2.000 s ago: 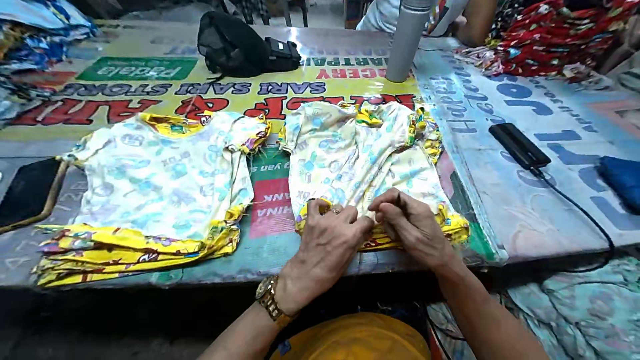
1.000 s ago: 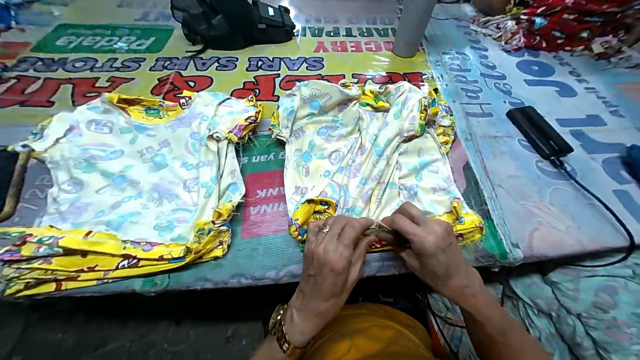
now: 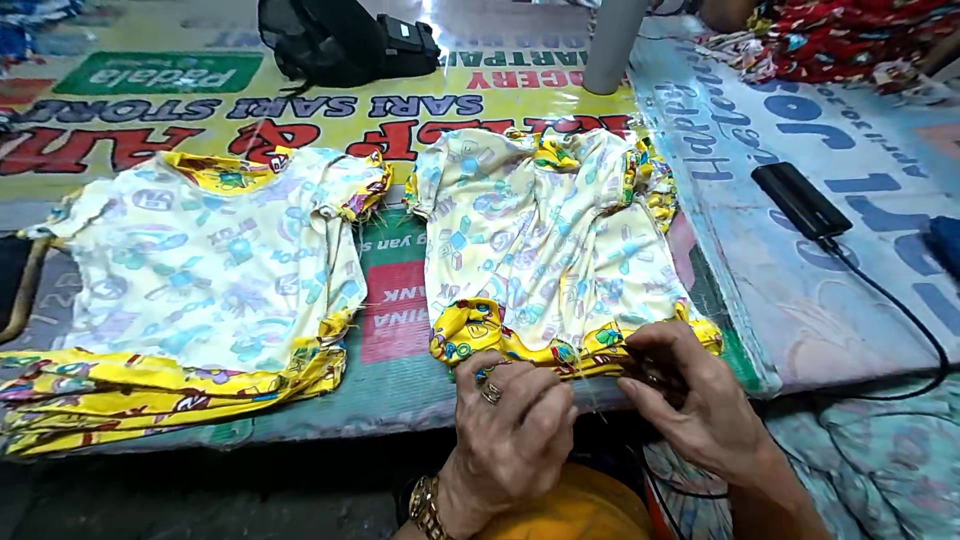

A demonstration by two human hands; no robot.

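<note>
Two stacks of small shirts, pale with yellow printed trim, lie on the table, the left stack of shirts [image 3: 217, 262] and the right stack of shirts [image 3: 525, 240]. My left hand [image 3: 510, 427], with a ring and a gold-coloured watch, grips the yellow hem [image 3: 472, 330] of the right stack near its middle. My right hand [image 3: 690, 397] is at the same hem further right, thumb and fingers curled apart around a dark gap; whether it pinches cloth or thread is unclear. Loose threads hang between the hands.
A black bag [image 3: 345, 45] and a grey cylinder [image 3: 613, 45] stand at the back. On the right lie a black power bank [image 3: 801, 199] with a cable and red cloth [image 3: 862, 37]. A phone-like dark object [image 3: 15, 285] is at the left edge.
My hands were close together at the hem's middle; now they are further apart, the right one having moved right. The view has come closer to the table.
</note>
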